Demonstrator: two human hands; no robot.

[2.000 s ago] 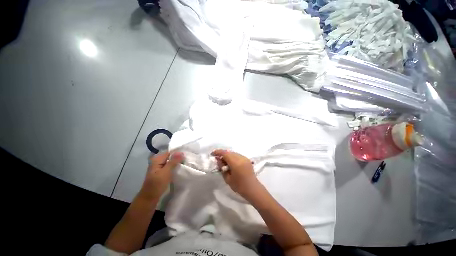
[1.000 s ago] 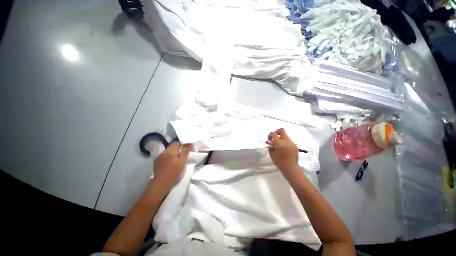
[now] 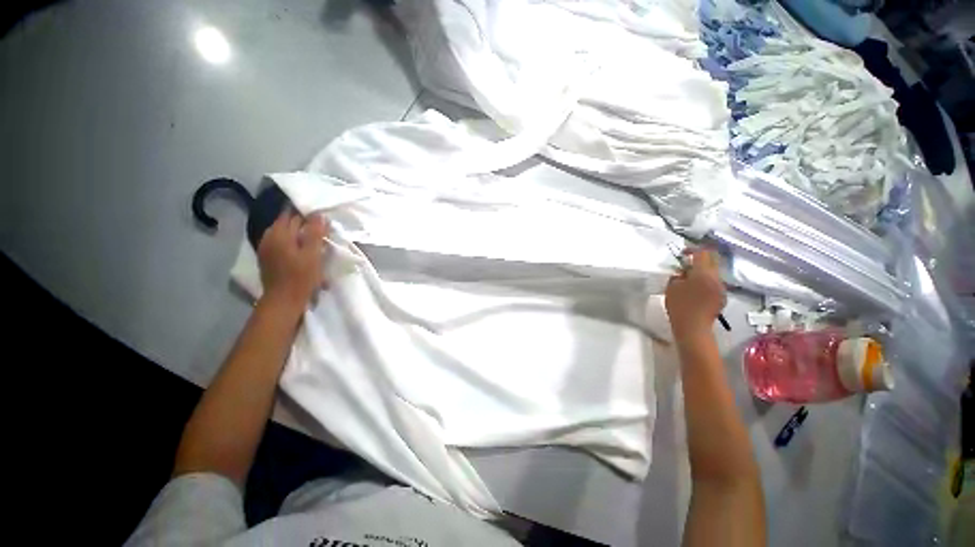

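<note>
A white shirt (image 3: 513,353) lies spread on the table in front of me, on a black hanger (image 3: 221,203) whose hook points left past the collar. My left hand (image 3: 291,256) grips the shirt's collar end beside the hanger neck. My right hand (image 3: 697,294) pinches the far right end of the front edge at the hem. A slim dark-ended tool (image 3: 725,321) sticks out from under my right hand. The front edge runs straight between both hands. A sleeve hangs diagonally toward the table's near edge.
A heap of white shirts (image 3: 599,96) lies beyond. A pile of white and blue strips (image 3: 818,118), shiny clear bags (image 3: 802,240), small white pieces (image 3: 786,317), a pink bottle (image 3: 807,366) and a small dark marker or snips (image 3: 791,426) are at the right.
My hands have moved apart, left hand to the collar end, right hand to the hem. The shirt has been opened out and its front edge pulled straight. The hanger hook has shifted left and up.
</note>
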